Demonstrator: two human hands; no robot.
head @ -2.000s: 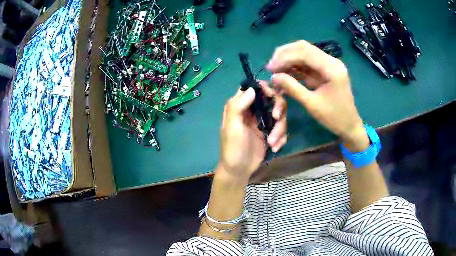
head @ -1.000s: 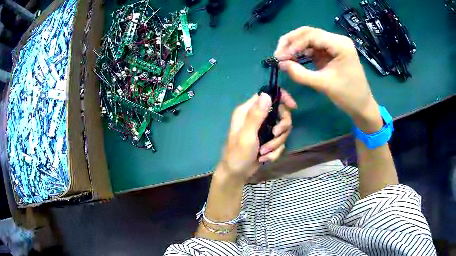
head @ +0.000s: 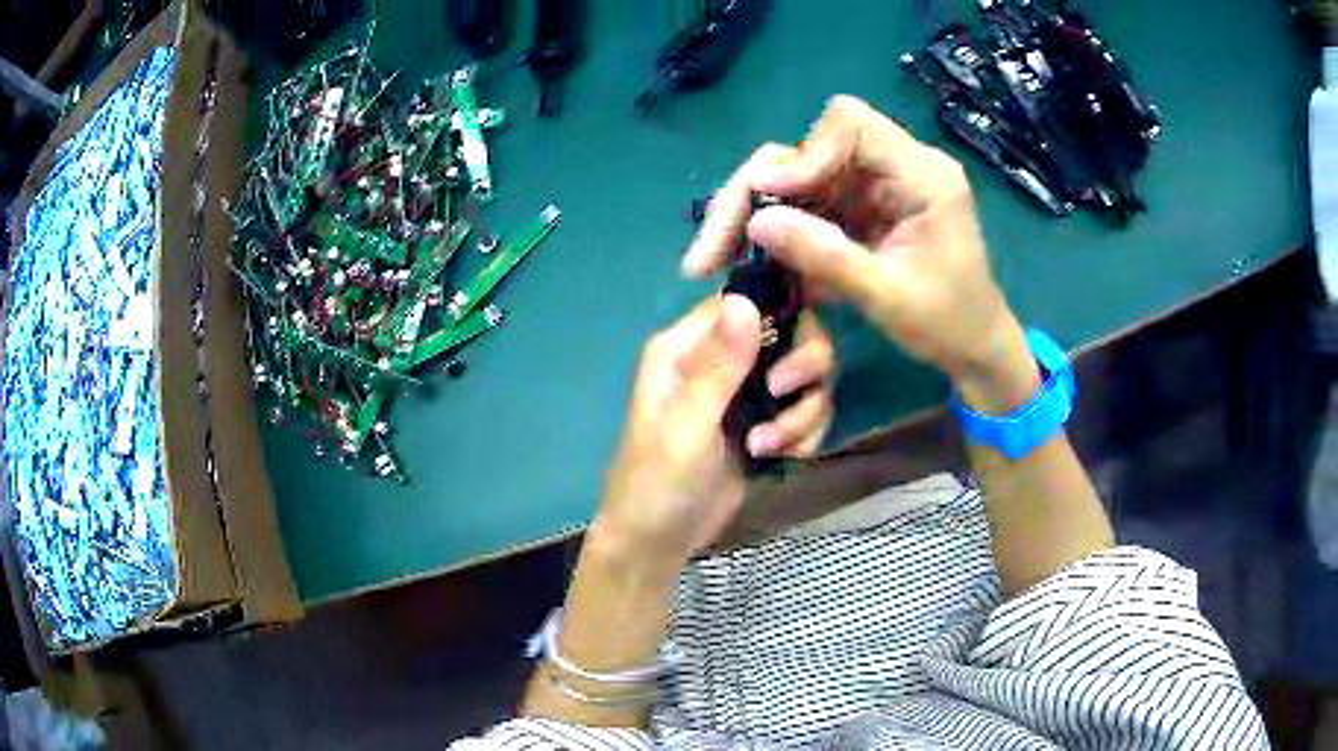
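Note:
My left hand [head: 687,418] is closed around a black plastic housing [head: 757,301] held upright above the mat's near edge, its thumb along the housing's side. My right hand [head: 880,242] is at the housing's top end, thumb and fingers pinched around the narrow prong end. The fingers hide most of that end, and any tiny part between them cannot be made out. A bit of red wire shows beside the housing.
Tangled green circuit boards [head: 367,272] lie left on the green mat [head: 587,455]. An open cardboard box [head: 235,484] of blue-and-white pieces [head: 88,382] stands at far left. Filled housings [head: 1045,110] are heaped at back right, other black housings [head: 702,56] at the back.
My right hand has moved down and left, its fingers now closing over the housing's top end and covering the prongs that showed before. The whole view has shifted slightly, with the board pile further left.

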